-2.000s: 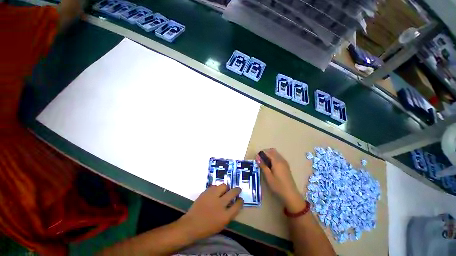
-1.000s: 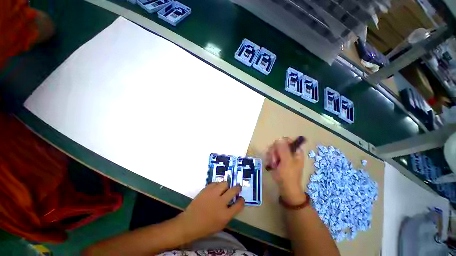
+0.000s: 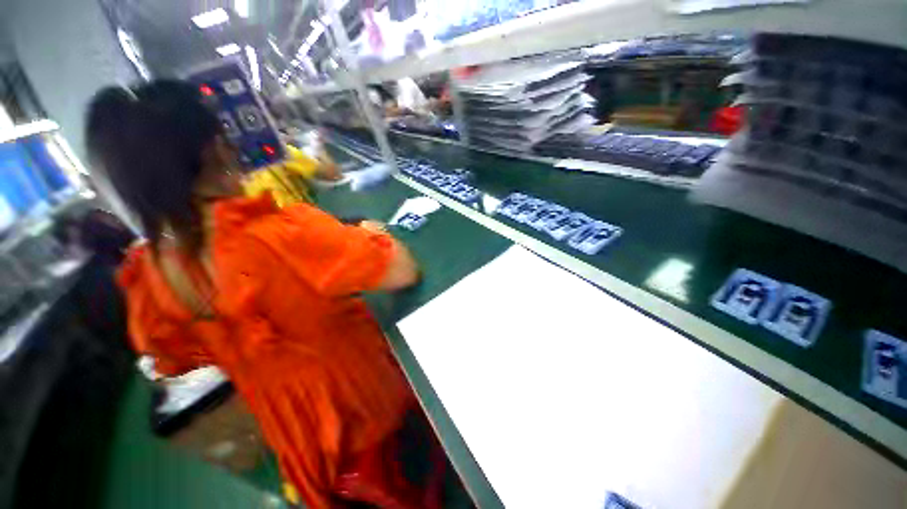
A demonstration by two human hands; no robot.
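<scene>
Neither of my hands is in the picture. The large white work sheet (image 3: 587, 378) lies on the bench in front of me. The corner of one pale-blue-rimmed unit (image 3: 619, 500) shows at the bottom edge, cut off by the frame. Part of the brown board (image 3: 825, 462) shows at the lower right. What touches the unit is out of view.
A person in orange (image 3: 288, 298) sits at the left by the bench. Beyond the guide rail (image 3: 686, 338), the green conveyor (image 3: 656, 219) carries several units (image 3: 771, 306). A tall tray stack (image 3: 825, 139) stands at the right and a whitish stack (image 3: 527, 104) farther back.
The view has swung left and up along the line. Both hands, the dark tool and the small-part pile have left the picture, and only a corner of a unit remains visible.
</scene>
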